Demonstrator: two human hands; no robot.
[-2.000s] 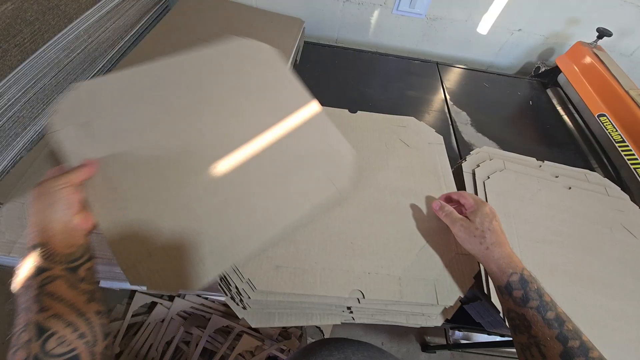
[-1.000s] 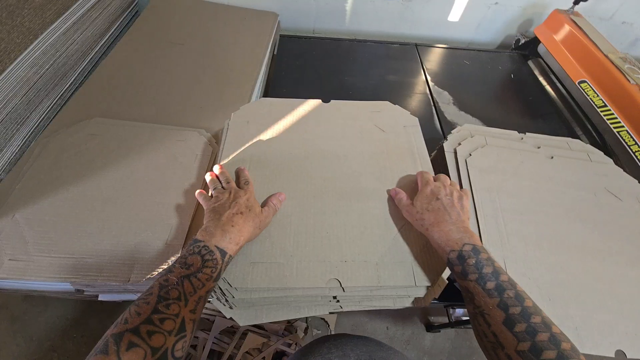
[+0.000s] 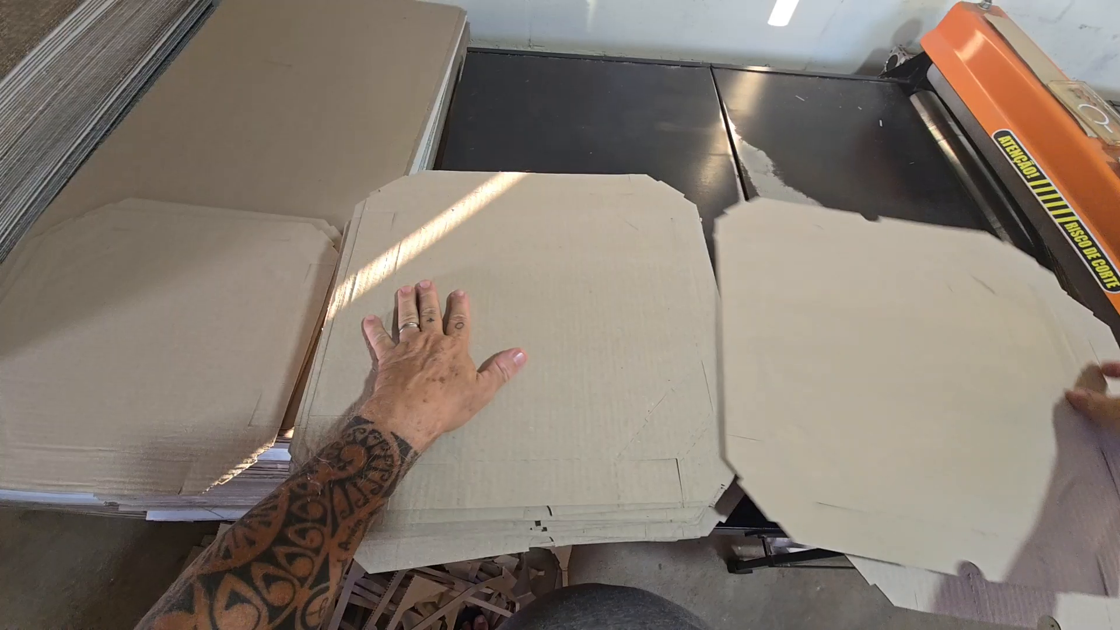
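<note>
My left hand (image 3: 433, 367) lies flat, fingers spread, on the top sheet of the middle stack of die-cut corrugated cardboard (image 3: 560, 350). At the right edge of the view, my right hand (image 3: 1095, 395) has its fingertips at the right side of a cardboard sheet (image 3: 884, 385), which lies over the right-hand stack; much of this hand is cut off by the frame. On the left, another cut cardboard sheet (image 3: 157, 332) rests on a pile, close beside the middle stack.
A black metal table (image 3: 586, 114) stands behind the stacks. An orange machine (image 3: 1032, 114) with a roller and a yellow warning label is at the right. Large cardboard sheets (image 3: 289, 96) are piled back left. Cardboard offcuts (image 3: 437, 595) lie below the middle stack.
Two seconds ago my left hand held a sheet up at the left; now it rests on the middle stack. My right hand has moved from the middle stack to the sheet at the right.
</note>
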